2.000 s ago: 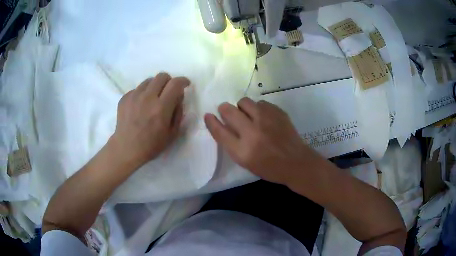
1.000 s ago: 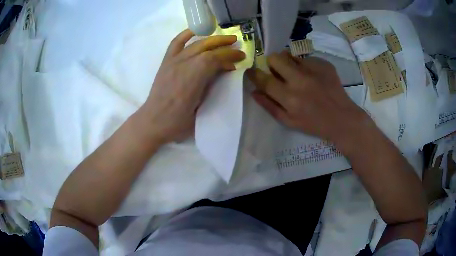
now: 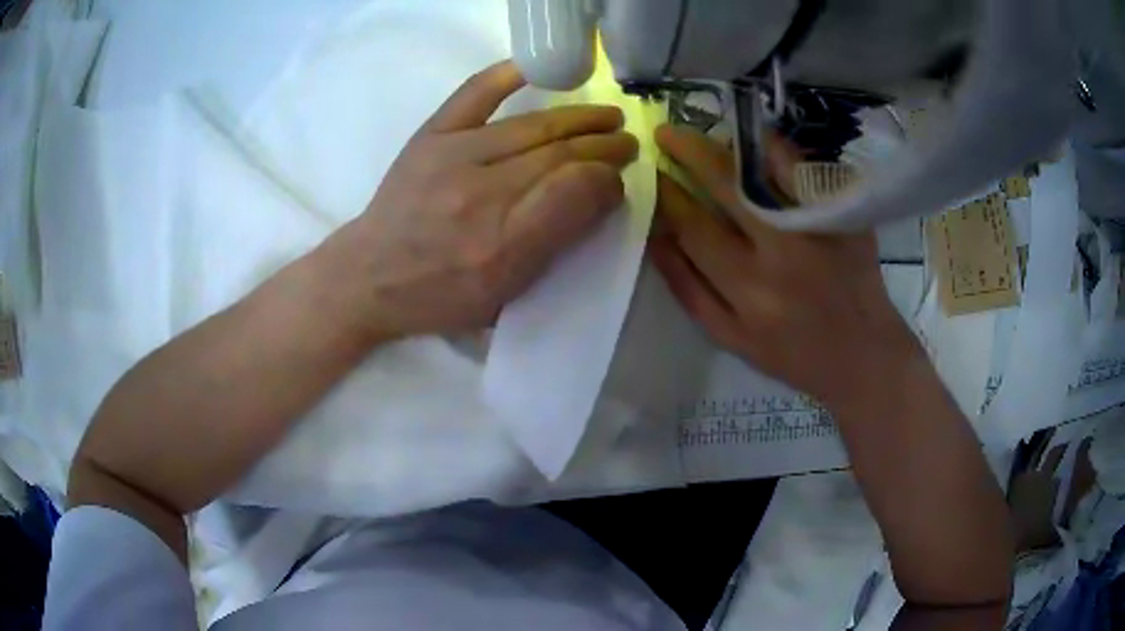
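Note:
A white pointed strip [image 3: 574, 351] lies on the large white garment panel [image 3: 358, 431], its point towards the table's near edge. My left hand [image 3: 494, 210] lies over the strip's left side and the panel, fingers extended towards the yellow-lit presser foot [image 3: 691, 109]. My right hand [image 3: 771, 253] is at the strip's right edge, fingertips close to the foot, partly hidden by the machine head. Both hands press the cloth down flat; I cannot see a pinch. The needle is hard to tell.
The sewing machine head [image 3: 888, 160] looms at the top right, with the white lamp [image 3: 552, 43] left of it. Cut-piece bundles with a tan ticket [image 3: 975, 255] lie at right. The printed ruler [image 3: 759, 425] runs along the near edge. White piles are below right.
From the panel's middle, both hands have moved up to the presser foot, where the strip's point now shows below them. The machine head looks larger and nearer in view.

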